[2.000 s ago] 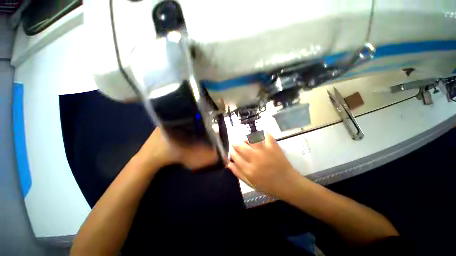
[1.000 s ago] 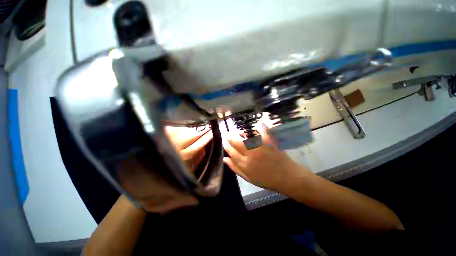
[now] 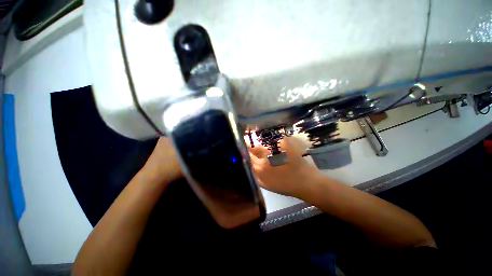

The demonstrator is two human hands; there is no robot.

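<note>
The dark fabric panel (image 3: pixel 91 156) lies on the white table left of the machine and hangs over the front edge. The white sewing machine head (image 3: pixel 259 48) fills the top. Its shiny take-up lever guard (image 3: pixel 216 156) covers the middle of the work. My left hand (image 3: pixel 166 156) is on the fabric, its fingers hidden behind the guard. My right hand (image 3: pixel 283 170) is beside the lit needle area, below the thread tension knob (image 3: pixel 330 154); its fingertips are partly covered, and its hold on the fabric cannot be made out.
Silver thread snips (image 3: pixel 373 137) lie on the bed to the right, with a small brown square (image 3: pixel 379 117) behind them. A metal fitting (image 3: pixel 452 109) is at the far right. Blue tape (image 3: pixel 12 161) runs along the left table edge. A measuring strip (image 3: pixel 345 193) follows the front edge.
The view has shifted, so the machine head looks larger and the guard sits farther right than a second ago. The snips are now partly covered. Both hands remain near the needle area.
</note>
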